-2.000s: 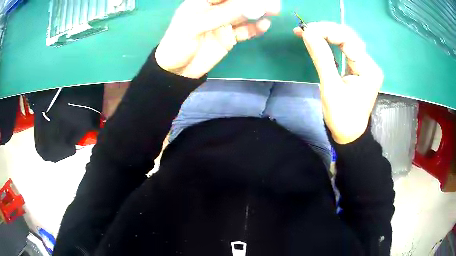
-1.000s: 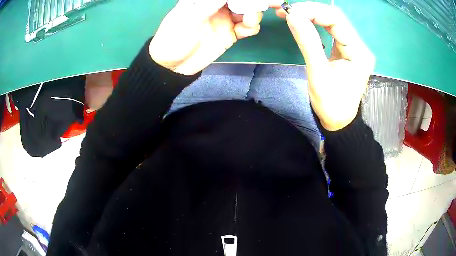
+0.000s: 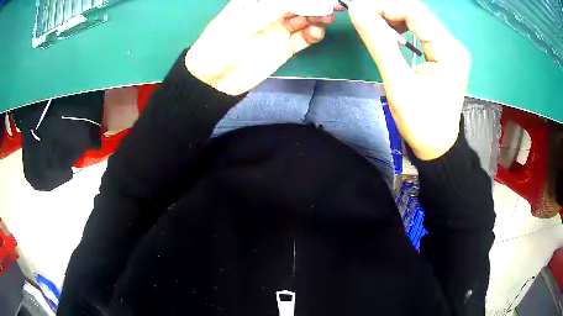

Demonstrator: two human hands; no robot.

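Note:
My left hand (image 3: 250, 46) is at the top edge, its fingertips partly cut off, around a white piece (image 3: 312, 7) that looks overexposed. My right hand (image 3: 417, 74) pinches a thin dark-tipped part (image 3: 344, 4) between thumb and forefinger. The part's tip points at the white piece; I cannot tell if they touch. A dark narrow end (image 3: 410, 45) also shows between the thumb and curled fingers of my right hand; I cannot tell if it is the same part.
A clear grooved tray (image 3: 71, 21) lies on the green table (image 3: 148, 55) at upper left, another clear tray (image 3: 531, 21) at upper right. Below the table edge at right are greyish clear trays (image 3: 483, 126), blue trays (image 3: 412, 216) and a red stool (image 3: 521, 154). A person's dark-clothed leg (image 3: 52, 148) is at left.
My hands have come closer together than two seconds ago. Since one second ago my right hand has shifted slightly right and down, and a dark end now shows between its fingers.

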